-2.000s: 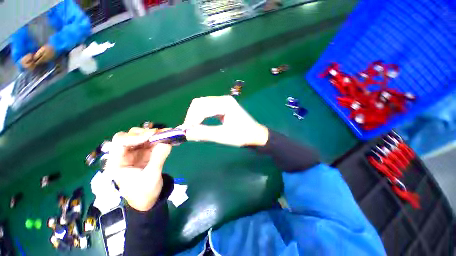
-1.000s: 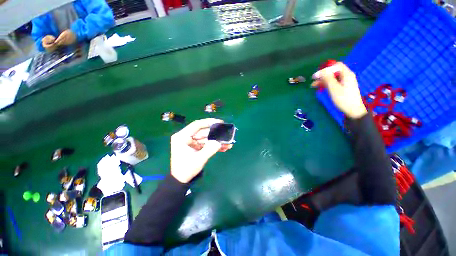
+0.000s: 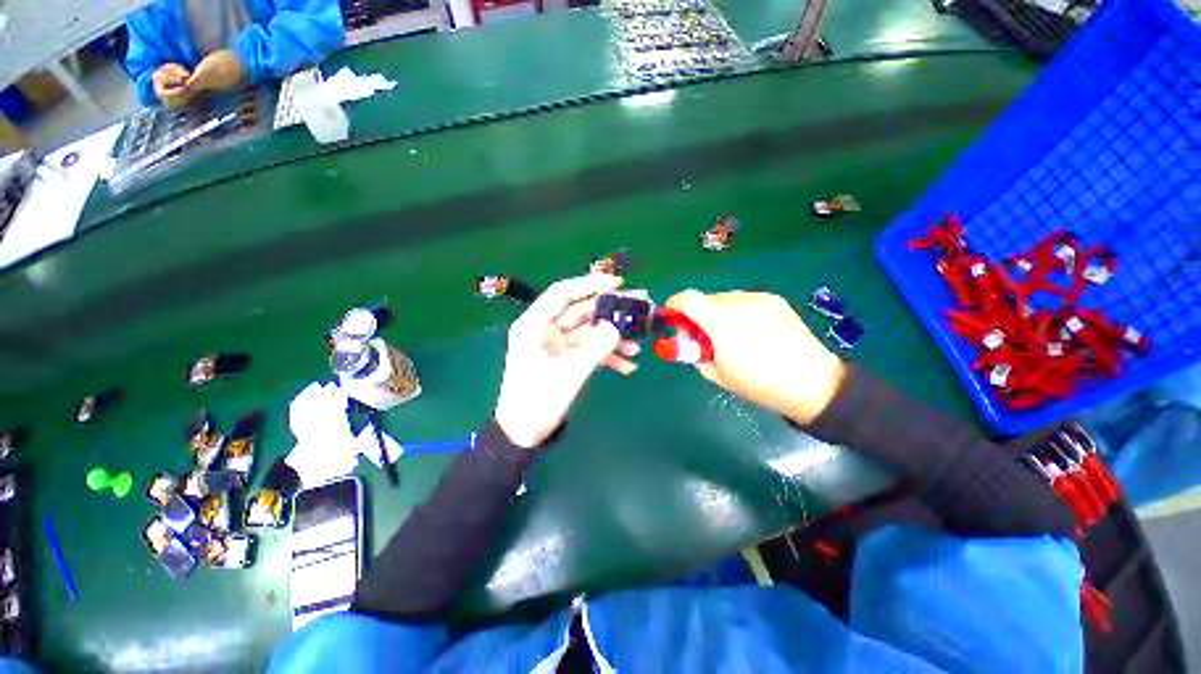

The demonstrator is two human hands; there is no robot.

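My left hand [image 3: 551, 358] is above the middle of the green bench and holds a closed smartwatch unit [image 3: 624, 313] by its edges, dark face up. My right hand [image 3: 757, 345] is just to its right and holds a red clamp [image 3: 682, 338]. The clamp's end is at the right edge of the unit; whether it grips the unit cannot be told. Open watch units [image 3: 211, 494] lie in a pile at the left.
A blue basket [image 3: 922, 283] of red clamps stands at right, above a black compartment tray [image 3: 1139, 579]. A phone [image 3: 325, 546], white wipes [image 3: 320, 435] and a bottle [image 3: 379, 373] lie left. More units are spaced along the belt. A person's hands [image 3: 198, 77] show across the bench.
My right hand has come from the basket to the unit with a red clamp. My left hand still holds the unit. The view has shifted, and units on the belt appear further right.
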